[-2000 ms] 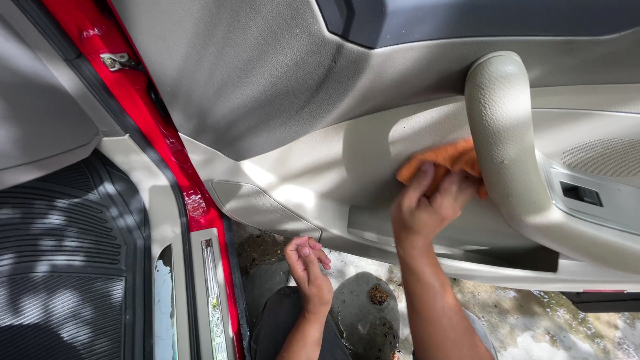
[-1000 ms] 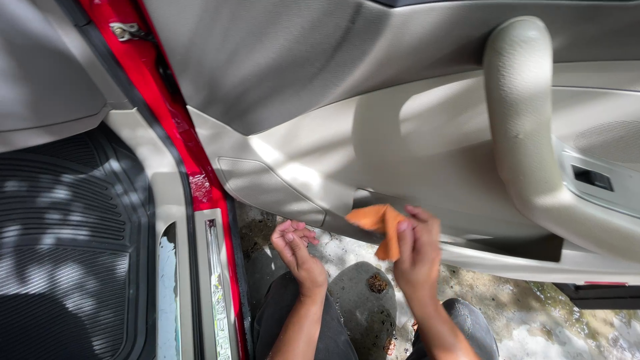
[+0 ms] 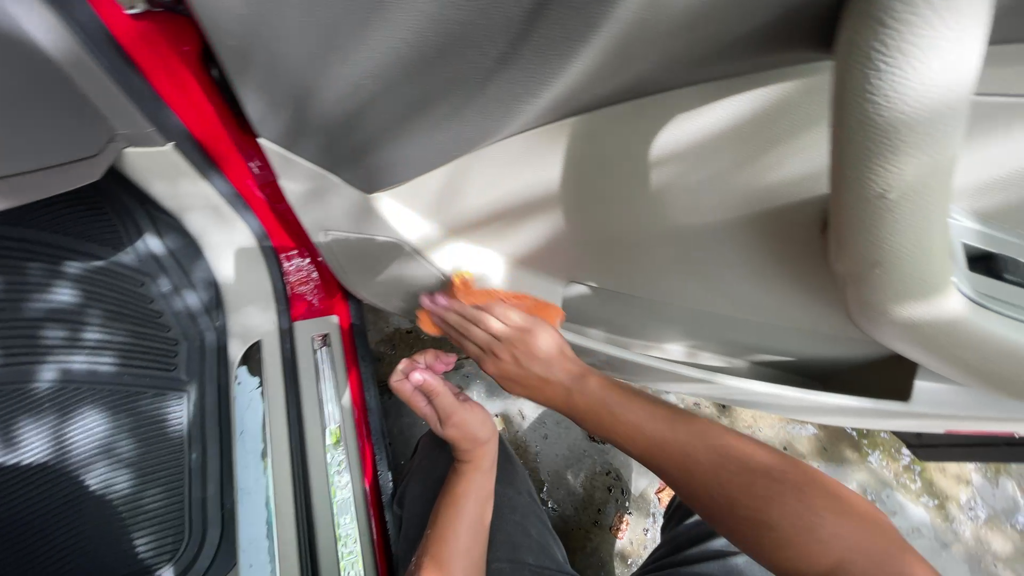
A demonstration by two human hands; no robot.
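My right hand (image 3: 512, 348) presses an orange cloth (image 3: 528, 306) flat against the lower edge of the beige car door panel (image 3: 624, 216), near the panel's left end. The cloth shows above the fingers and past them on both sides. Just below and to the left, my left hand (image 3: 444, 400) hangs with its fingers loosely curled and nothing in it. Right of the cloth lies the door pocket (image 3: 720, 336), a long recess in the panel. A thick beige pull handle (image 3: 896, 160) stands out from the door at the right.
The red door frame (image 3: 232, 152) and the sill plate (image 3: 332, 416) run down the left side. Beyond them lies a black ribbed rubber floor mat (image 3: 104, 320). Wet ground (image 3: 576, 480) shows below the door, around my knees. A switch (image 3: 992, 264) sits right of the handle.
My right hand has carried the orange cloth leftward, from beside the pull handle to the left part of the door panel. The view has come closer to the door.
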